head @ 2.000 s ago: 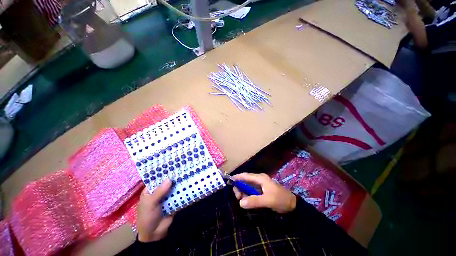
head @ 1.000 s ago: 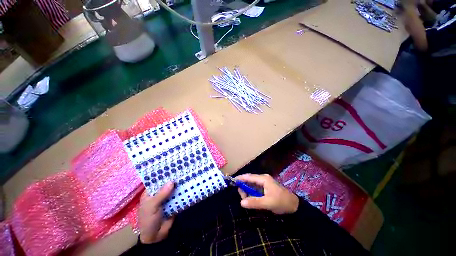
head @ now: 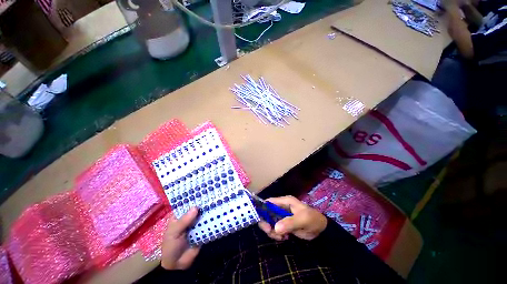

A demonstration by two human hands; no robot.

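Observation:
A white PCB panel (head: pixel 205 180) with rows of dark dots lies tilted at the bench's front edge, its far part over pink anti-static bubble wrap (head: pixel 119 194). My left hand (head: pixel 180 241) grips the panel's near left corner, thumb on top. My right hand (head: pixel 294 218) holds the blue-handled diagonal cutters (head: pixel 272 212) at the panel's right edge. The cutters' handles are spread. Their jaws are at the panel's edge; whether they touch it is hard to tell.
A pile of breakaway rails (head: pixel 266 101) lies on the cardboard bench cover (head: pixel 311 72). Tiny offcuts (head: pixel 353 106) lie to its right. Below the bench edge are the collection carton (head: pixel 408 244) and a white woven sack (head: pixel 406 127). Another person's arm (head: pixel 460 33) is at upper right.
The panel has shifted slightly right, with my left hand moving along. The cutters' handles have spread apart in my right hand. The tubs at upper left appear further right in view.

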